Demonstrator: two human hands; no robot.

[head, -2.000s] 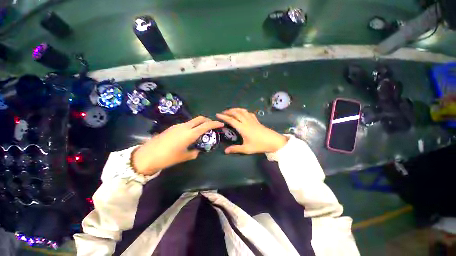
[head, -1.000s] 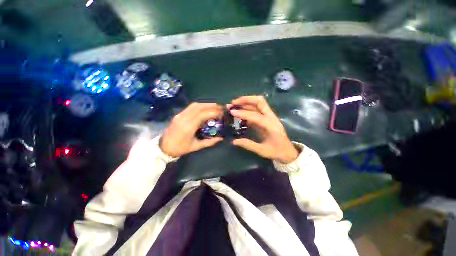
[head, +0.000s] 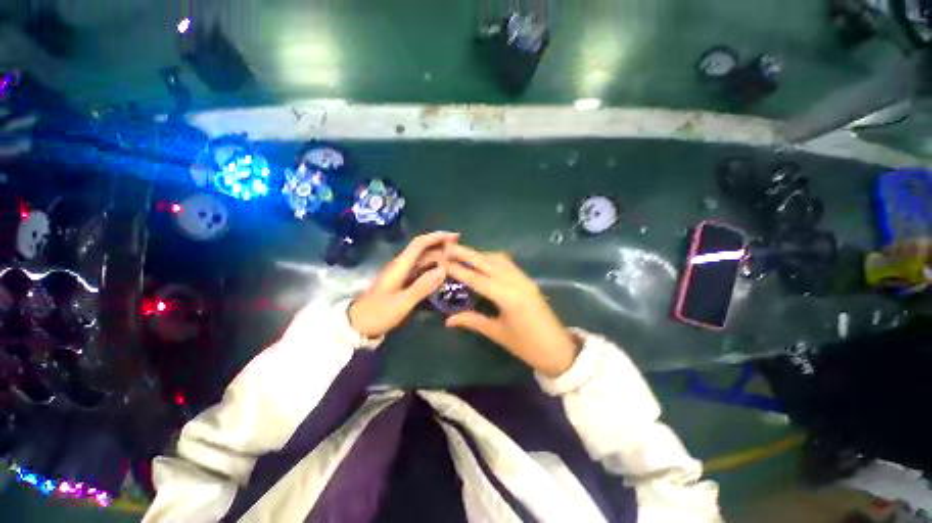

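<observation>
My left hand (head: 393,291) and my right hand (head: 511,306) meet at the middle of the bench, fingertips together around a small dark round unit (head: 453,296) with shiny parts on its face. The fingers cover much of it. Left of my hands, a circuit board glows bright blue (head: 243,176). Two unlit boards with shiny components, one at the middle (head: 307,191) and one nearer my hands (head: 377,202), lie beside it. A pale end cap (head: 598,215) lies to the right of my hands.
A pink-edged smartphone (head: 711,276) lies right, beside a dark pile (head: 797,220). A black blister tray (head: 61,337) is at left, with red lights near it. A whitish rail (head: 460,121) separates the bench from the belt, where a black housing (head: 514,56) stands. A blue bin (head: 903,204) is far right.
My hands have closed together; the two pieces seen apart between them now show as one dark round unit. The left board glows brighter blue than two seconds ago. The camera view has shifted.
</observation>
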